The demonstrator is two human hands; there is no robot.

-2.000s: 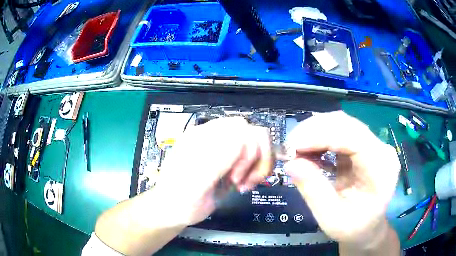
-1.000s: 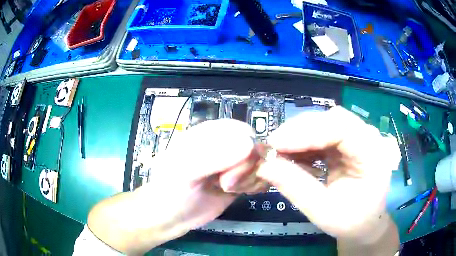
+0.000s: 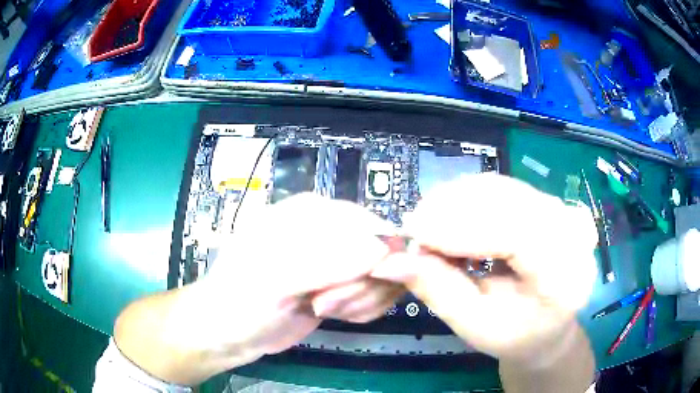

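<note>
My left hand [image 3: 307,265] and my right hand [image 3: 499,261] meet fingertip to fingertip above the opened laptop. A tiny part [image 3: 396,242], reddish-brown and mostly hidden, seems pinched between the fingertips; I cannot tell which hand holds it. The hands are overexposed. Below them lies the black-edged laptop base [image 3: 338,343]. Its motherboard [image 3: 381,182], with a bare square processor area, shows above the hands. A yellow-orange strip [image 3: 242,184] and a thin black cable [image 3: 252,178] show at left. The battery pack [image 3: 413,310] is mostly hidden under my hands.
Fans [image 3: 55,274] and a slim black tool [image 3: 106,184] lie at left. Behind are a red bin [image 3: 123,29], a blue bin [image 3: 257,31] and a clear-sided box [image 3: 495,50]. Pens [image 3: 631,321] and a white round object [image 3: 675,265] are at right.
Both hands have drawn together and shifted left in the picture, fingertips now touching. More of the motherboard shows above them. The whole view has also shifted, with the bench things higher and further left.
</note>
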